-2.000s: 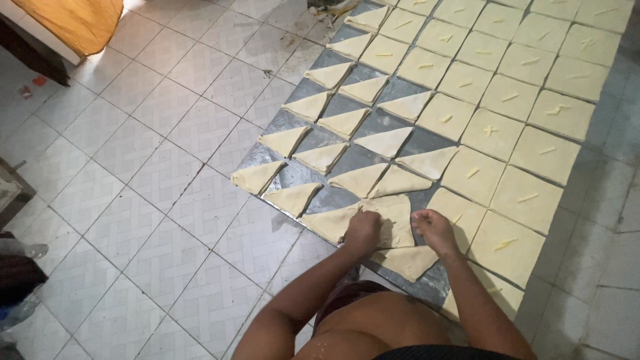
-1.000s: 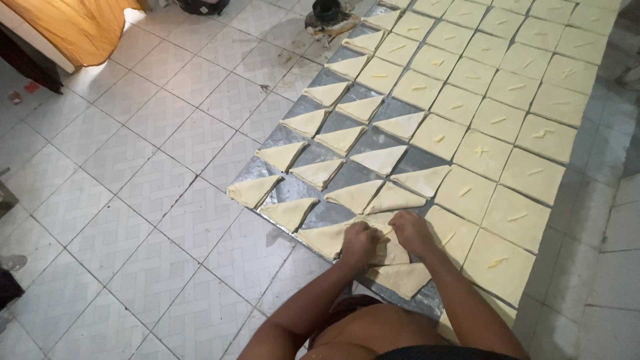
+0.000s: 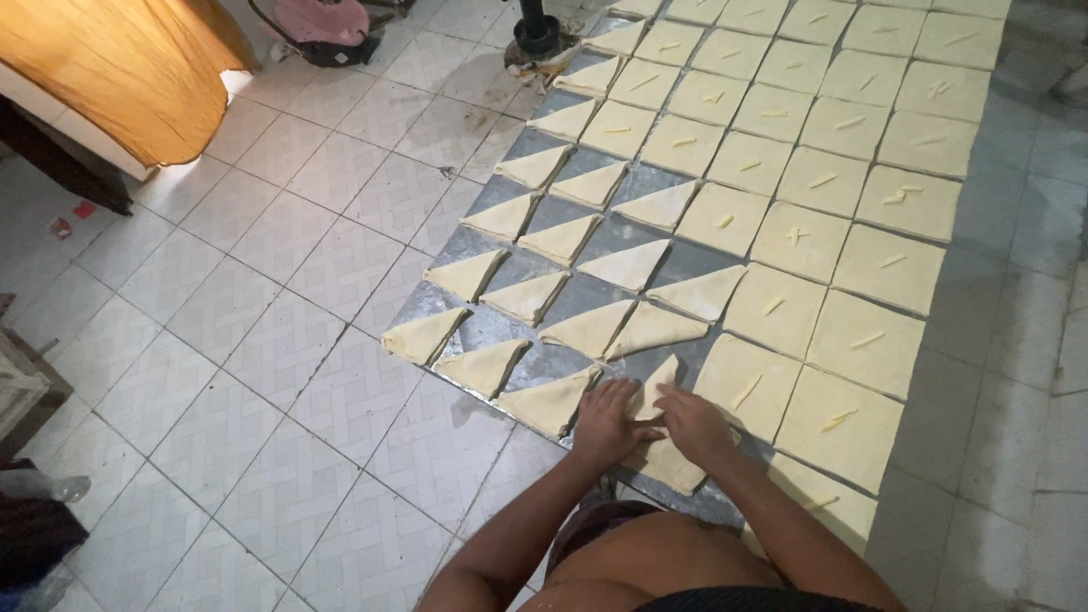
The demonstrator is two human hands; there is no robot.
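My left hand point(image 3: 608, 422) and my right hand point(image 3: 690, 422) are at the near end of a metal table, both on one piece of dough point(image 3: 659, 387) that is partly folded. My fingers pinch its edges. Just below them, another folded dough piece point(image 3: 671, 463) lies partly under my hands. A folded dough triangle point(image 3: 551, 399) is close to the left of my left hand. Past my right hand sits a flat dough square point(image 3: 748, 384) with a thin pale yellow strip on it. Rows of folded triangles point(image 3: 591, 330) fill the table's left side, flat squares the right.
The metal tabletop point(image 3: 544, 208) shows between the dough pieces. White floor tiles point(image 3: 280, 374) surround the table. A black stand base point(image 3: 535, 36) is by its far left edge. An orange curtain point(image 3: 127, 76), a pink and black object point(image 3: 327, 30) and a wooden piece point(image 3: 21, 391) are at left.
The dough under my hands lay broader and flatter before; now it is narrower and folded, with a point upward. My hands remain near the table's close end. The view has shifted somewhat.
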